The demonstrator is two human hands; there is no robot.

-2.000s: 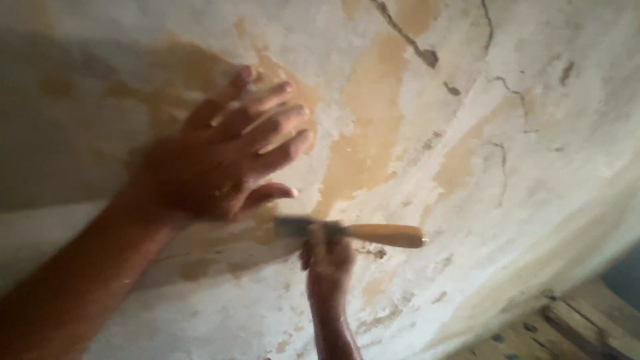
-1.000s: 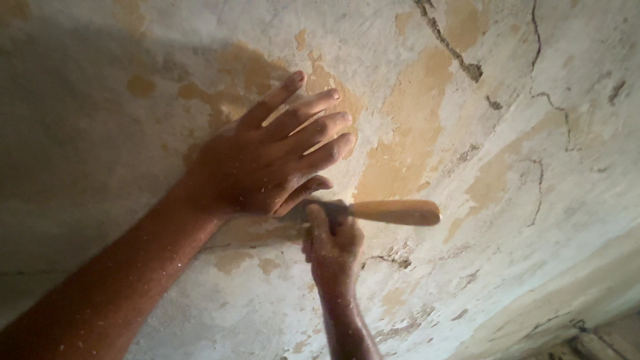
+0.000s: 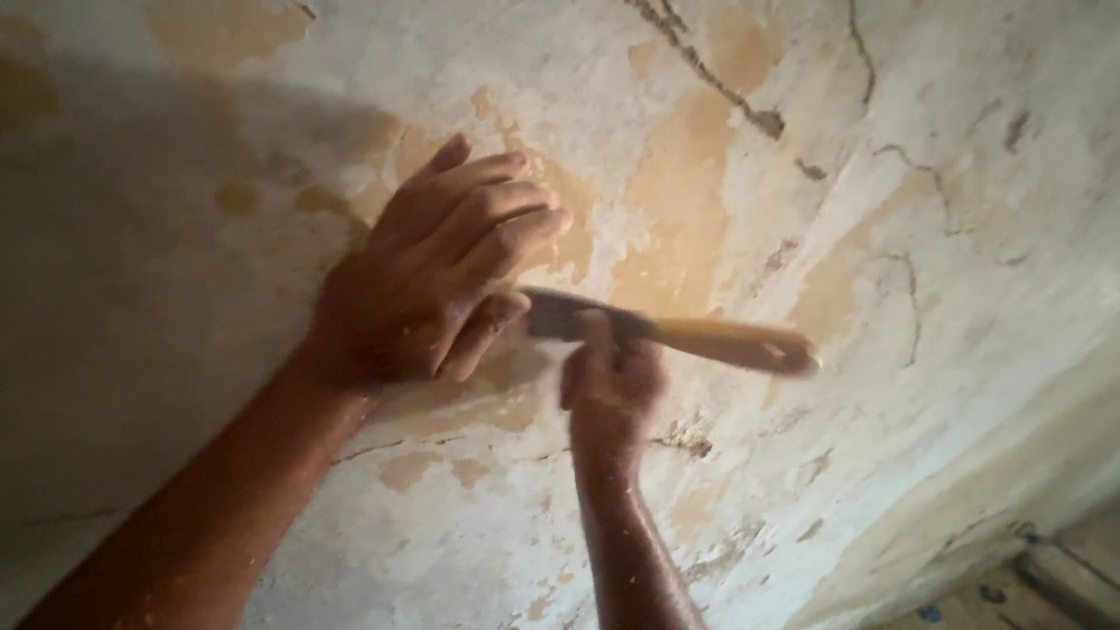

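My left hand [image 3: 446, 254] rests against a wall of cracked, flaking plaster [image 3: 525, 525], its fingers a little apart and bent. To its right, my right hand [image 3: 617, 367] grips a scraper [image 3: 735, 343] with a dark metal blade and a light wooden handle. The blade points left and its end lies close by my left thumb; whether the two touch I cannot tell. The handle sticks out to the right of my fist. Motion blurs the tool and the right hand. Tan patches [image 3: 678, 201] show through the pale surface around both hands.
A deep crack [image 3: 709, 74] runs down toward the upper middle, and thinner cracks [image 3: 914, 297] lie at the right. At the lower right corner, beyond the plaster's edge, are dark beam-like pieces [image 3: 1067, 577] and small blue bits [image 3: 929, 612].
The fingers of my left hand are closer together and more bent than a second ago. The scraper's handle now tilts down to the right, and more of its blade shows.
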